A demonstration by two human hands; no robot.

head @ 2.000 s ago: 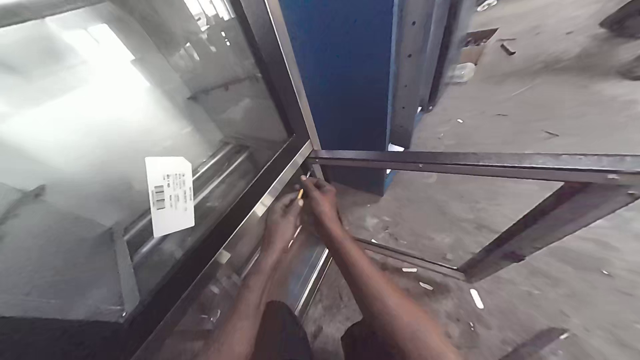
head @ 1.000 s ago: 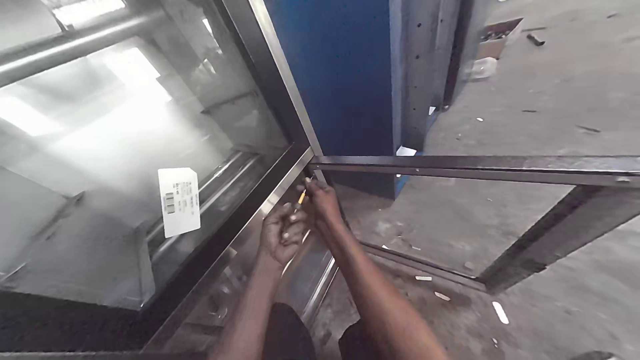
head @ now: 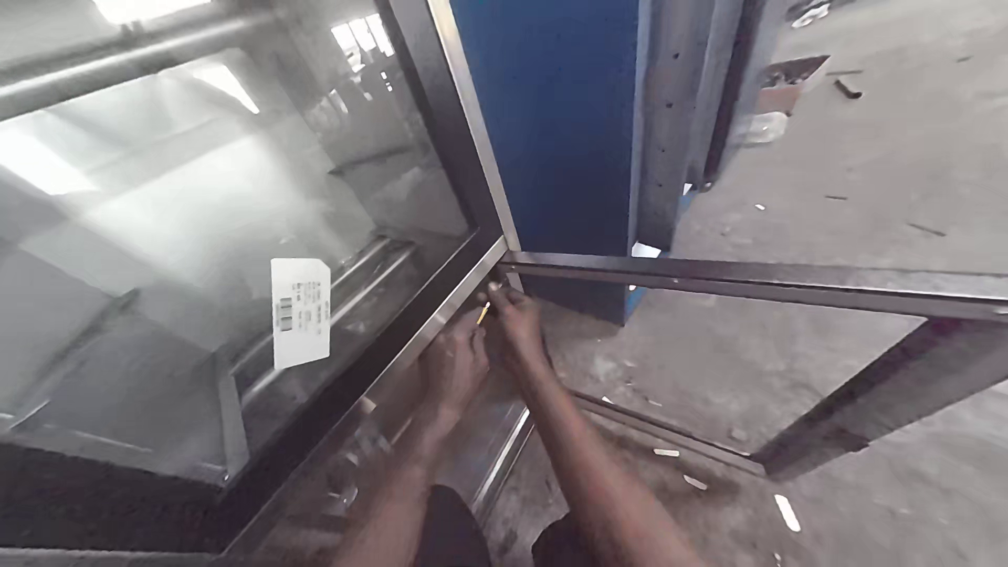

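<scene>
My left hand (head: 463, 354) is curled around a thin tool with a yellow part (head: 483, 313), its kind too small to tell. Close beside it, my right hand (head: 516, 311) has its fingers bent at the corner under a dark metal frame bar (head: 709, 276); whether it pinches something there cannot be made out. Both hands are next to the metal edge strip (head: 441, 315) of a large glass-fronted unit. A white label with writing (head: 301, 315) is stuck on the glass panel (head: 205, 197).
A blue panel (head: 551, 142) stands behind the bar. The frame's leg (head: 858, 402) slopes down at the right, with a lower rail (head: 669, 433) near the floor. White scraps (head: 786, 512) lie on the concrete floor. Farther back is a small open box (head: 787, 83).
The hands stay at the same corner. My left hand was nearer the right one two seconds ago and has drawn slightly down from the corner. The view has shifted slightly.
</scene>
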